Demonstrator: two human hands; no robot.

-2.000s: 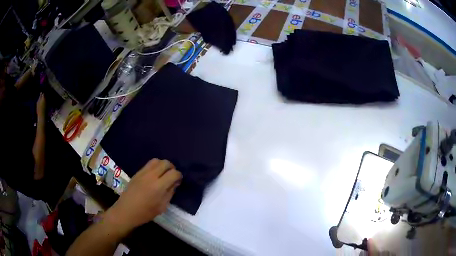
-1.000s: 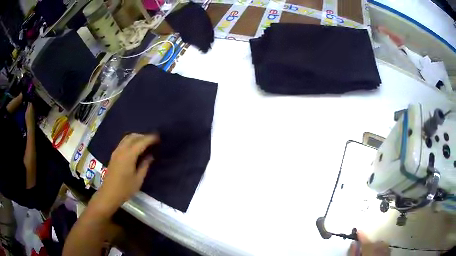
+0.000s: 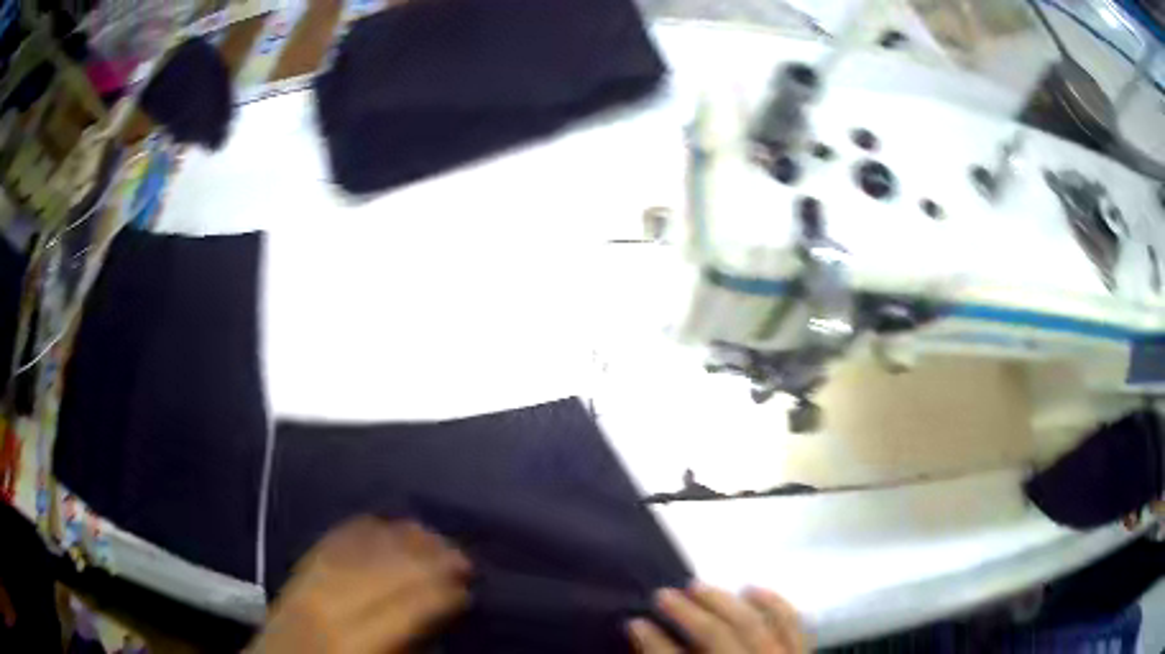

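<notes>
A dark cut panel (image 3: 511, 479) lies at the table's front edge, left of the sewing machine. My left hand (image 3: 371, 588) is blurred and rests on it with bent fingers; whether it grips the cloth is unclear. My right hand (image 3: 722, 622) is cut off by the bottom edge, its fingertips at the panel's lower right corner; its grip is unclear. Another dark panel pile (image 3: 166, 396) lies flat at the left, a narrow white gap between them. The white machine head (image 3: 754, 300) stands at the right, with the presser foot area (image 3: 799, 403) below it.
A folded stack of dark pieces (image 3: 486, 90) lies at the back. A small dark piece (image 3: 192, 92) is at back left, another (image 3: 1101, 470) under the machine arm at right. Part of a blue basket (image 3: 1086, 635) shows lower right. A white cord (image 3: 45, 351) runs along the left edge.
The view has swung right. A dark panel now lies at the front edge, apart from the left pile. My left hand is on this panel, and my right hand has come to its lower right corner.
</notes>
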